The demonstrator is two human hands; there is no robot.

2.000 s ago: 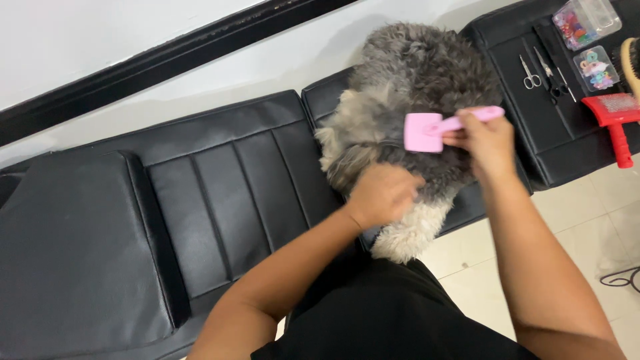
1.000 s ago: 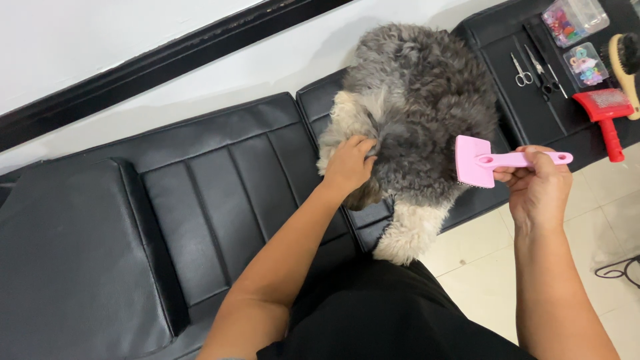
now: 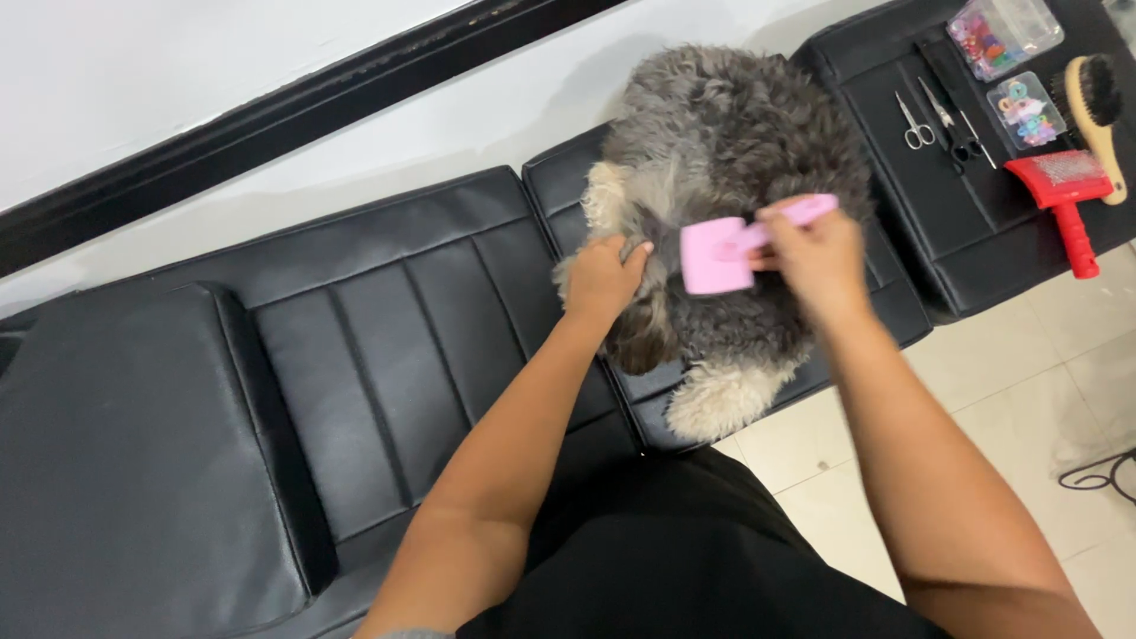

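Observation:
A curly-haired grey dog [image 3: 745, 133] with cream legs lies on a black padded seat, its head toward the lower left. Near its head, my left hand [image 3: 606, 277] rests with thumb and fingers gripping fur. My right hand [image 3: 821, 257] is closed around the handle of a pink slicker brush [image 3: 717, 256], whose flat back faces up. The brush head is over the fur of the dog's neck or upper back; its bristle side is hidden.
On the black padded section at right lie small scissors [image 3: 914, 122], black-handled scissors [image 3: 954, 129], a red slicker brush [image 3: 1065, 182], a wooden-handled bristle brush [image 3: 1096, 133] and two clear boxes [image 3: 1007, 35] of small colourful items. A black cushion [image 3: 142, 461] sits at left.
A second ago the pink brush was at the dog's right side, with its handle pointing right; it has moved left, over the fur. My left hand remains near the dog's head.

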